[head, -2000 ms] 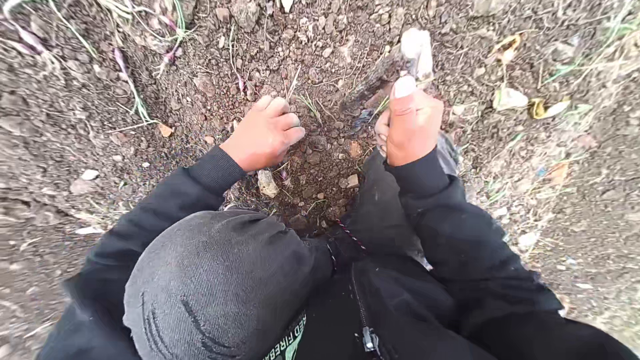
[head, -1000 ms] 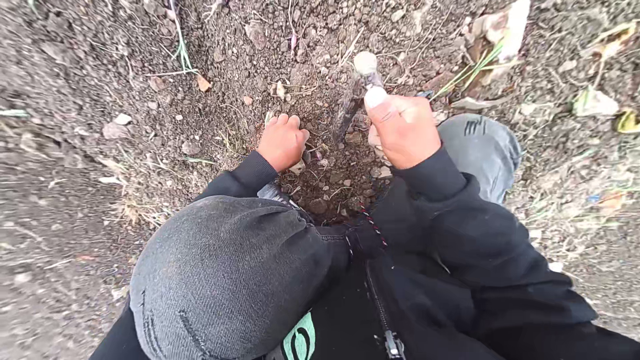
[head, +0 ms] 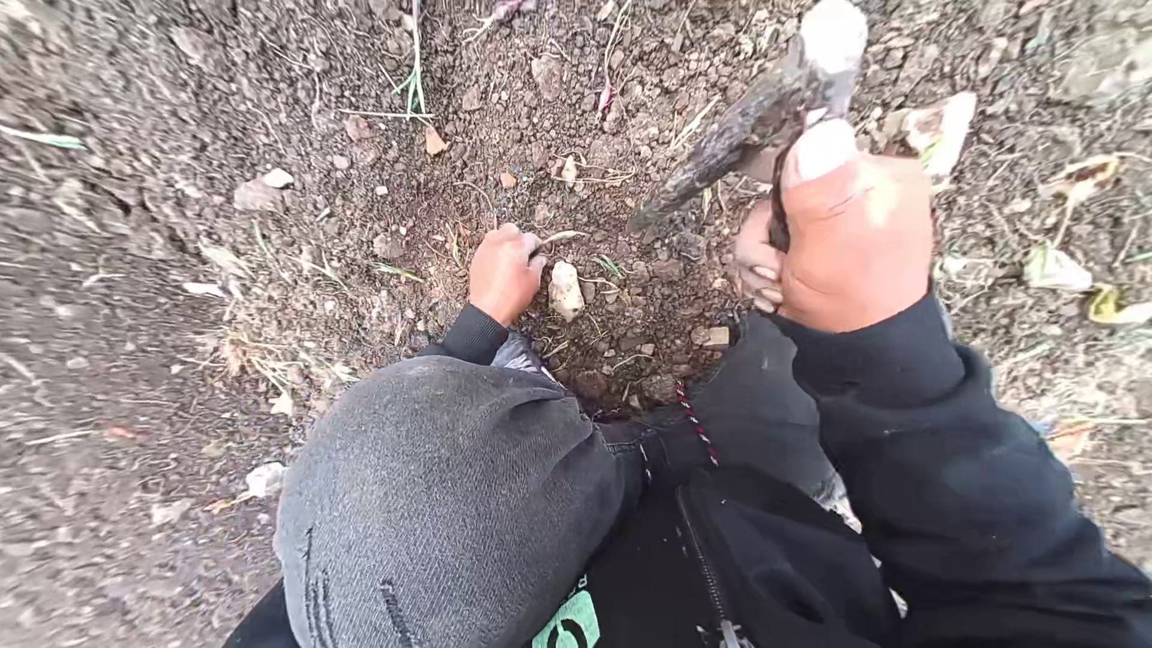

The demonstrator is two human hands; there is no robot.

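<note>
My right hand is closed around the handle of a hand tool, thumb on top. The tool has a pale rounded end and a dark, soil-caked blade that slants down to the left, its tip close to the ground. My left hand rests low at the soil with fingers curled; whether something is between them is hidden. Just right of it lies a pale stone. Small green sprigs stick out of the loose soil between the hands.
My bent knee in grey denim fills the lower left, with the other leg under my right forearm. Thin green stems, a reddish bulb, stones and dry leaf scraps lie on the ground around.
My right hand and the tool now appear higher and larger, nearer the camera, than a second ago. My left hand has stayed low at the soil. The view has shifted.
</note>
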